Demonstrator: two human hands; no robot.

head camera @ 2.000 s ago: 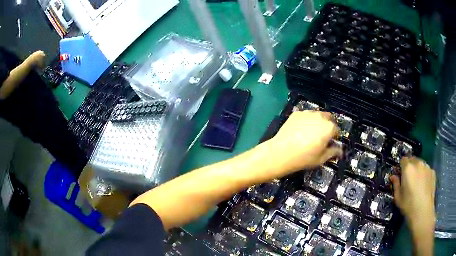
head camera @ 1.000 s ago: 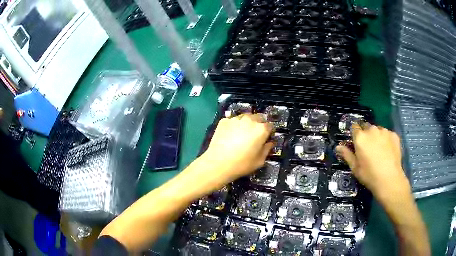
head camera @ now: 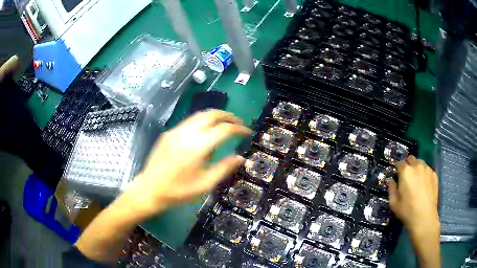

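The black blister tray lies in front of me with rows of squarish silvery camera modules in its pockets. My left hand is over the bench just left of the tray, thumb and fingers spread, slightly blurred, holding nothing visible. It partly covers the dark smartphone. My right hand rests at the tray's upper right, fingertips at a module in the rightmost column. Its fingers are bent and hide whether anything is pinched.
Stacked filled black trays stand beyond the working tray. Clear blister trays of small parts stand at left and right. A clear plastic box, a bottle and grey uprights are behind. Another person's dark sleeve is at far left.
My left hand has left the modules and moved left off the tray, its fingers opening. My right hand stays at the tray's right column. The head view has shifted.
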